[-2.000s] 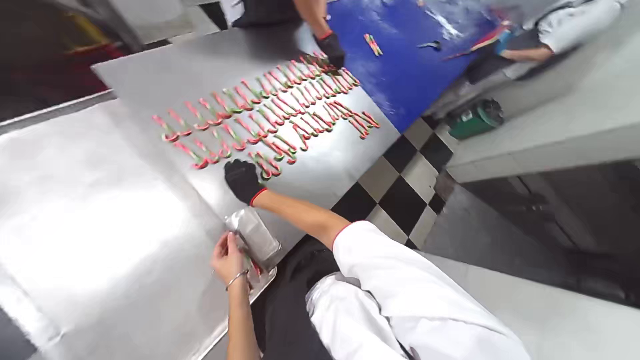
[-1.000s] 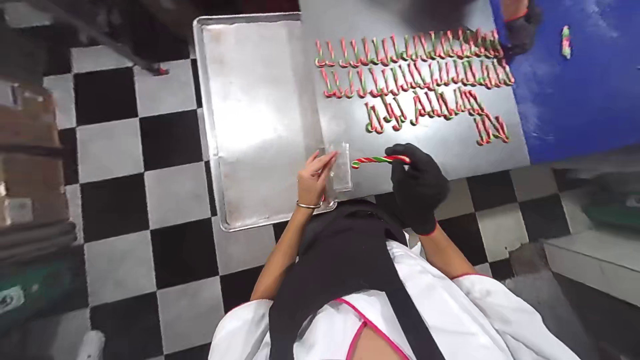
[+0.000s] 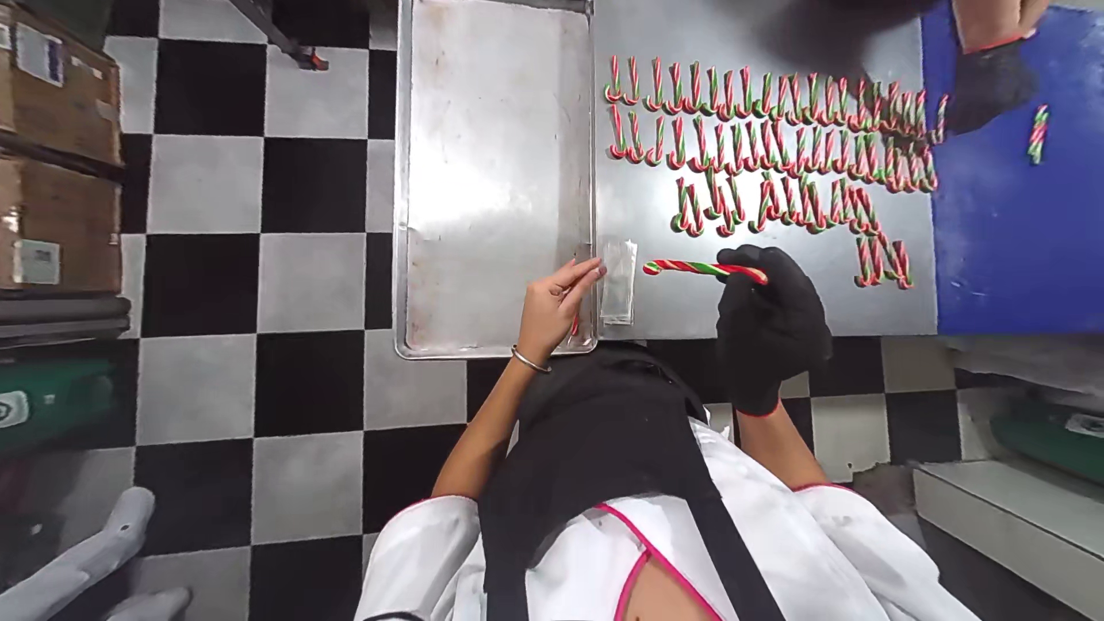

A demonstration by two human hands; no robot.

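Observation:
Between the thumb and fingers of my right hand (image 3: 770, 315), in a black glove, is a red, green and white candy cane (image 3: 703, 269), its hook toward the left. My bare left hand (image 3: 556, 306), with a bracelet at the wrist, has its fingertips pinched at the left edge of a stack of clear plastic sleeves (image 3: 618, 283); whether they grip one cannot be told. Under the left hand, a red striped piece (image 3: 575, 323) partly shows in the metal sheet tray (image 3: 492, 172). Several rows of candy canes (image 3: 746, 151) lie on the steel table (image 3: 655, 315) beyond my hands.
Another person's black-gloved hand (image 3: 992, 86) is at the upper right, beside the row ends. A blue mat (image 3: 1018, 250) with a short striped candy piece (image 3: 1038, 135) covers the table's right part. Cardboard boxes (image 3: 65, 164) stand at the far left, above a checkered floor (image 3: 310, 285).
Two seconds ago my right hand was at the near edge of the rows; a second ago it held the candy cane by the sleeves. Since then both hands have barely moved. The view has turned.

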